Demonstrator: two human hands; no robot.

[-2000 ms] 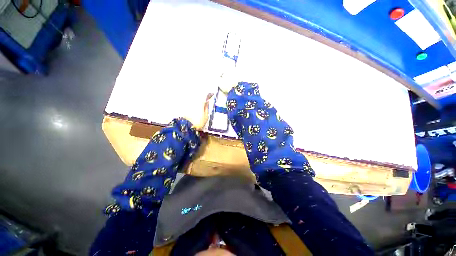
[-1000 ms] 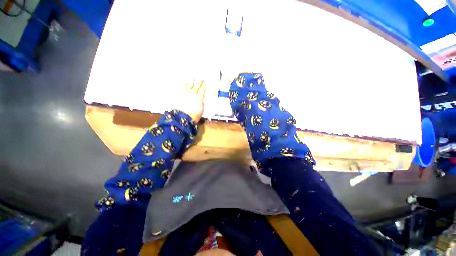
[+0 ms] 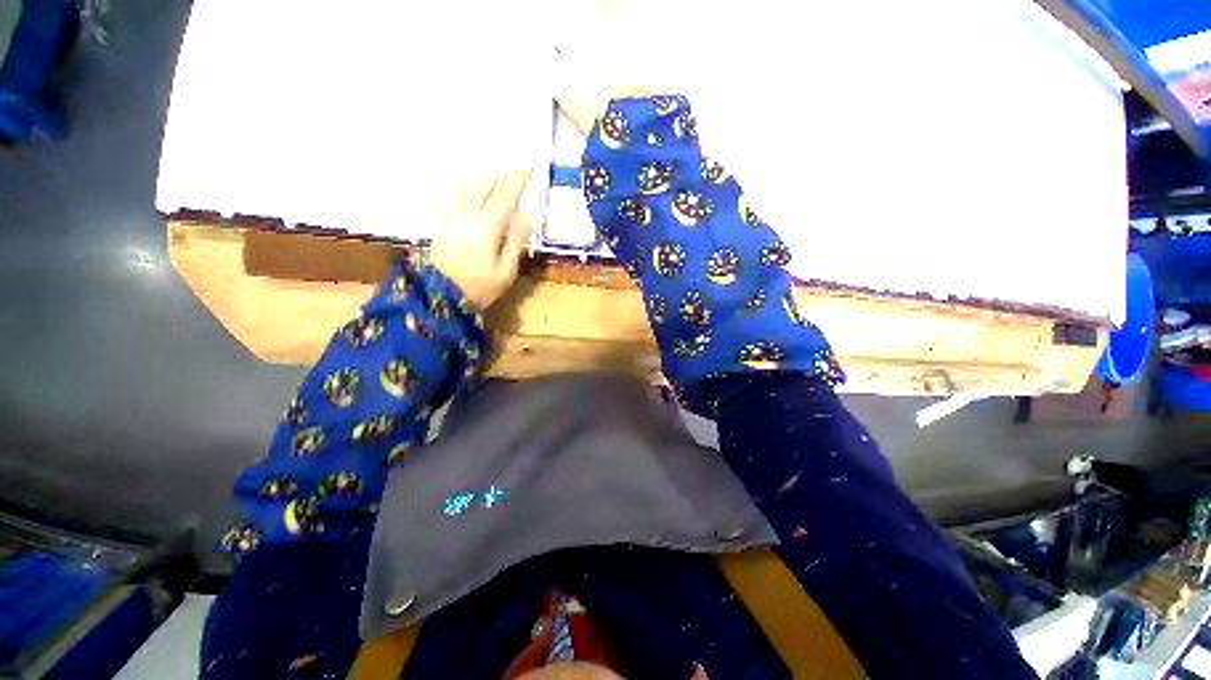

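Note:
The long, narrow cutting die (image 3: 567,245) lies on the white board (image 3: 903,160), its near end by the wooden front rail (image 3: 584,312). It has a thin dark outline and a blue crossbar; its far part is lost in glare and behind my right arm. My left hand (image 3: 481,233) rests on the board just left of the die's near end, fingers slightly apart, nothing visible in it. My right hand (image 3: 598,67) reaches further forward over the die. It is washed out by glare, so its grip cannot be told. Sheet and board cannot be told apart.
A blue bucket (image 3: 1131,319) stands beyond the right end of the rail. A pale strip (image 3: 948,407) sticks out below the rail at the right. Blue press bodywork (image 3: 1162,20) is at the upper right corner. Racks with items (image 3: 1129,571) are at the lower right.
The view has shifted, so board and rail sit higher and further left. My right hand has moved forward along the die. My left hand has come off the die's side onto the board.

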